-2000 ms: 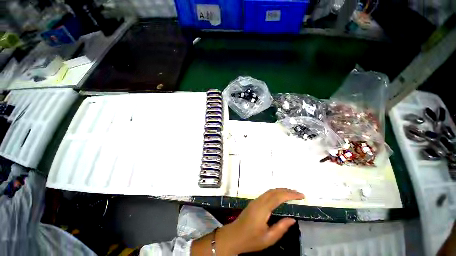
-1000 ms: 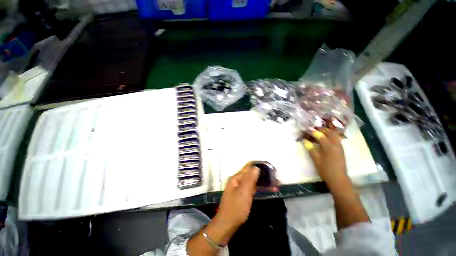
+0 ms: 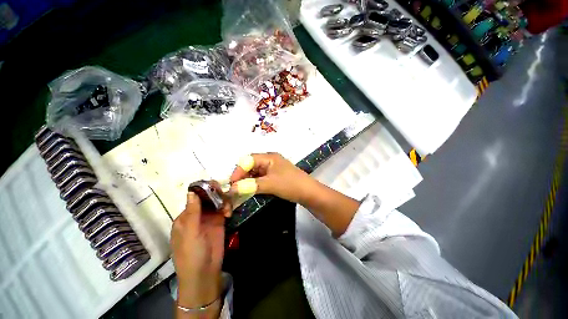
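Note:
My left hand [image 3: 200, 240] holds a dark watch case [image 3: 208, 194] with a silver-grey rim, tilted, above the front of the white-yellow work sheet [image 3: 149, 163]. My right hand [image 3: 274, 179], with pale yellow finger cots on thumb and finger, is at the case's right side. Its thumb and finger are close together on something small and pale at the case; I cannot tell exactly what. The loose pile of red-orange and white flex parts [image 3: 283, 90] lies beyond the hands.
The left blister tray [image 3: 37, 230] holds a row of cases on edge. Bags of small black parts [image 3: 93, 103] and a reddish bag [image 3: 265, 53] lie behind the sheet. A white tray [image 3: 398, 81] with jumbled cases stands at the right. Spare trays [image 3: 367, 162] sit at the front right, beside the aisle.
The view has swung right. My right hand has moved from the flex pile to the case. My left hand still holds the case, now raised and tilted.

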